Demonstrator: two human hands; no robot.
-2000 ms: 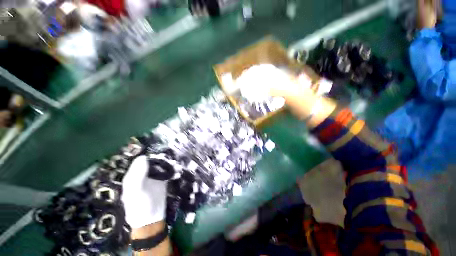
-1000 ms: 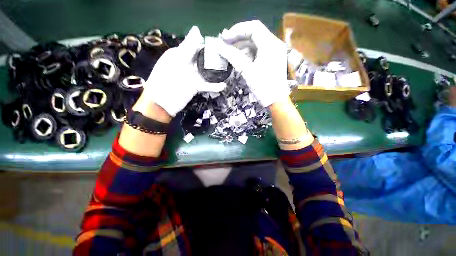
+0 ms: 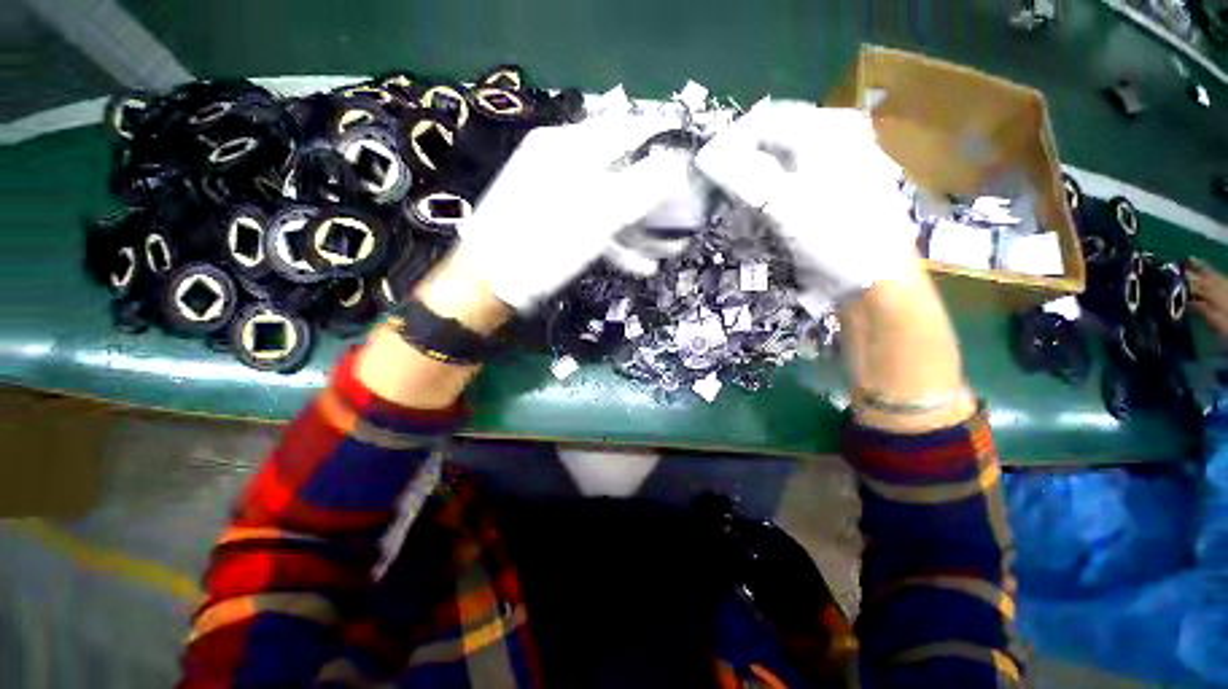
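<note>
My left hand point(image 3: 559, 202), in a white glove, holds a black round housing point(image 3: 668, 146) above the heap of small square silver-white modules point(image 3: 700, 330). The housing is partly hidden by the fingers, and its face is blurred and pale. My right hand point(image 3: 815, 189), also in a white glove, has its fingertips at the housing's right side. The frames do not show clearly whether the right fingers pinch anything. A large heap of black round housings point(image 3: 344, 238) with square openings lies at left.
A shallow cardboard box point(image 3: 963, 115) with white square pads point(image 3: 960, 246) stands at right. A second heap of black housings point(image 3: 1131, 303) lies beyond it, with a neighbour's hand point(image 3: 1208, 294) beside it. Blue clothing shows at lower right. Small items lie on the green belt.
One second ago a white square lay over the housing between both hands; now it is not distinct. Two seconds ago my right hand was at the box and my left at the housing heap.
</note>
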